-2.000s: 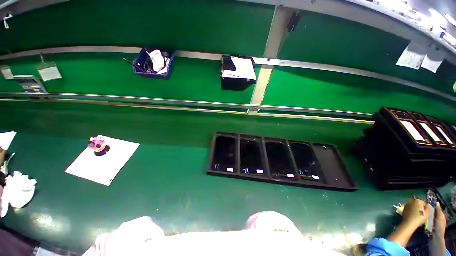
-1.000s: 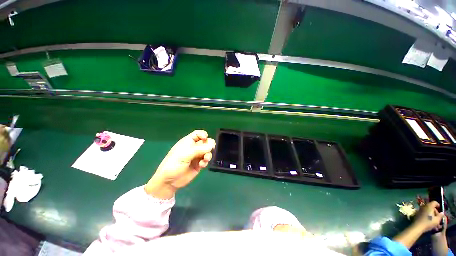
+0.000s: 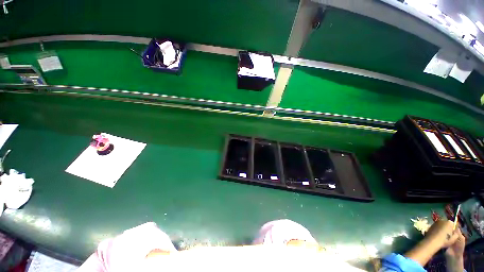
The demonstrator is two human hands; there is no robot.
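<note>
A long shallow black tray lies on the green bench in front of me. Four of its slots each hold a glossy black phone unit with a small white label at the near end; the right slot is empty. My left hand and my right hand are low at the bottom edge. Only a sliver of each shows past the pink-white sleeves, so their fingers are hidden. Neither hand touches the tray.
A white sheet with a pink and black round item lies left. A white crumpled heap is far left. Stacked black trays stand right, beside a neighbour's hands. Blue bin and black bin hang behind.
My left hand, raised left of the tray one second ago, has dropped back to the bottom edge. The view has shifted slightly. The neighbour's hands have moved a little; the phone units are unchanged.
</note>
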